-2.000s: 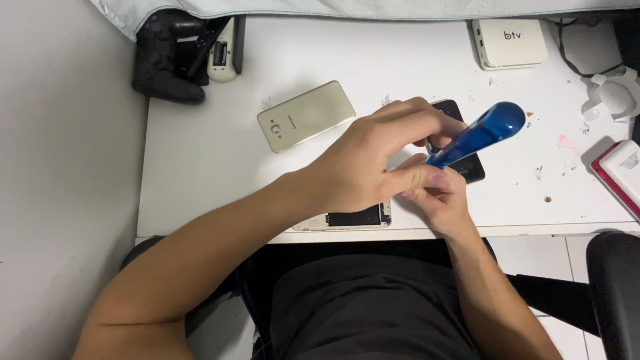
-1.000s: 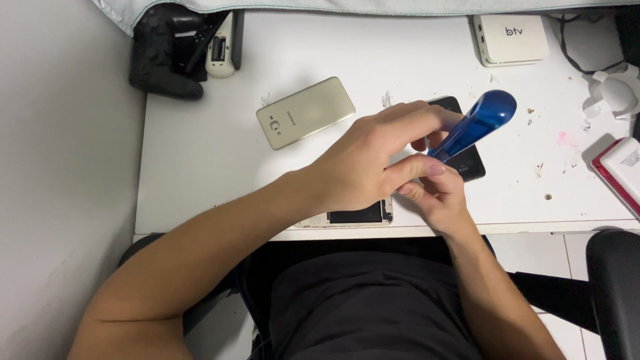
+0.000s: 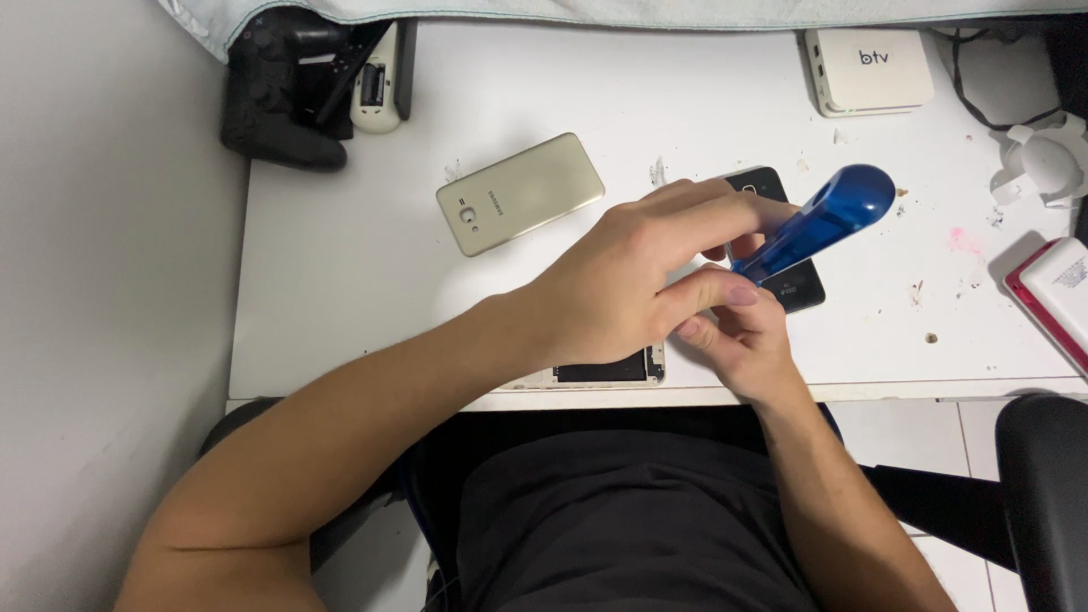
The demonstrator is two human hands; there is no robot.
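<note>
A tool with a translucent blue handle (image 3: 820,221), likely a screwdriver, slants up and right from where my hands meet; its working end is hidden. My left hand (image 3: 629,272) has its thumb and fingers around the handle's lower end. Just below, my right hand (image 3: 748,340) is curled against my left thumb; what it grips is hidden. Behind the hands lies a black phone or back cover (image 3: 799,289), partly covered. An opened phone frame (image 3: 603,370) lies under my left wrist at the front edge. A gold Samsung back cover (image 3: 523,194) lies farther left.
A black game controller (image 3: 276,102) and a pale remote with its battery bay exposed (image 3: 376,89) are at the back left. A white box (image 3: 875,72) stands at the back right. A white and red device (image 3: 1054,289) and a white plastic piece (image 3: 1041,166) lie at the right.
Between the first and second frames the blue handle shifts slightly left and up. Both hands stay together in nearly the same place.
</note>
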